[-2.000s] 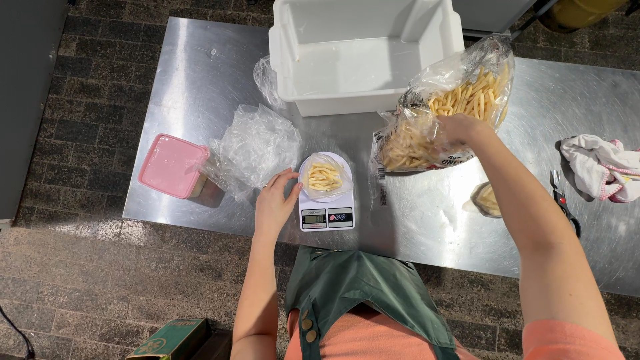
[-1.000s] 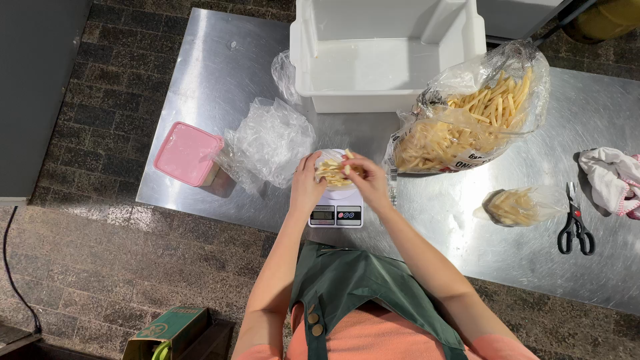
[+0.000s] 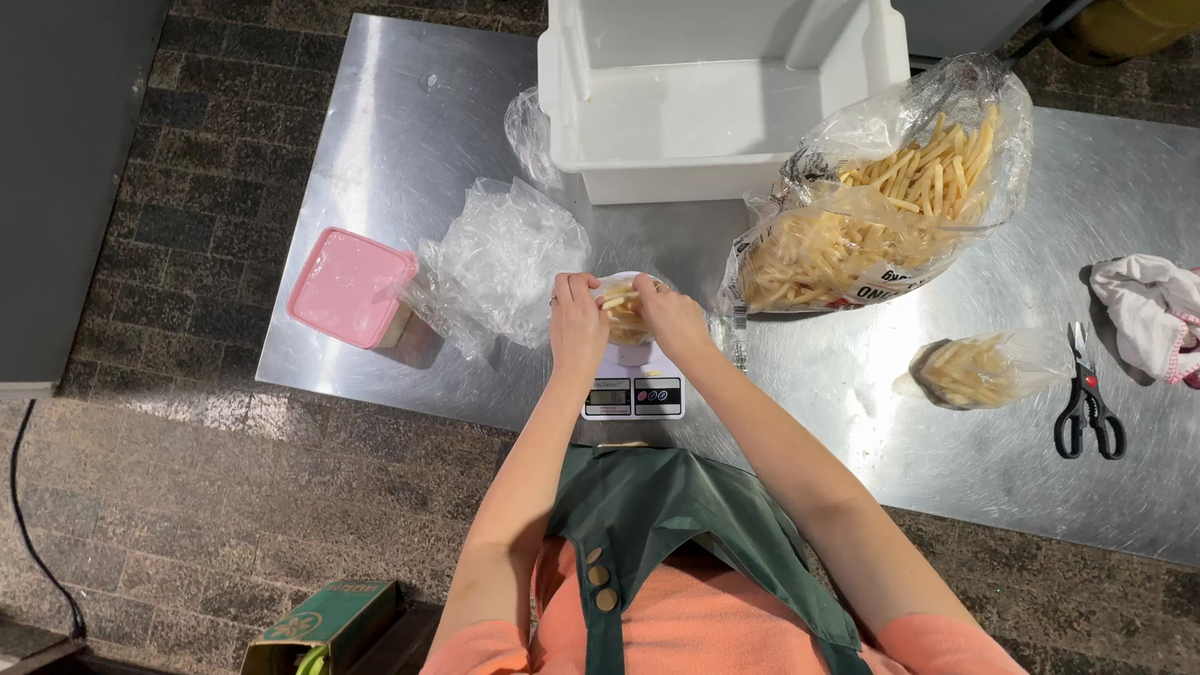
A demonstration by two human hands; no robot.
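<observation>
A small clear plastic bag of french fries [image 3: 626,323] rests on the white digital kitchen scale [image 3: 637,361]. My left hand [image 3: 578,314] grips the bag's left edge, and my right hand [image 3: 667,314] has its fingers on the bag's right edge. Some fries stick up at the bag's mouth between my hands. To the right lies a large open bag of fries [image 3: 872,211]. A smaller filled bag of fries [image 3: 975,370] lies beyond it, beside black-handled scissors [image 3: 1087,403]. Left of the scale is a heap of clear plastic bags [image 3: 511,253].
A large white plastic bin [image 3: 703,112] stands at the back of the steel table [image 3: 825,450]. The pink-lidded container [image 3: 345,286] is at the left and a white cloth [image 3: 1148,309] at the right. A green box [image 3: 328,623] is below the table's front edge.
My right hand has come from the large bag of fries to the scale. My left hand has moved from the scale's side onto the small bag. The small bag's sides now stand higher around its fries.
</observation>
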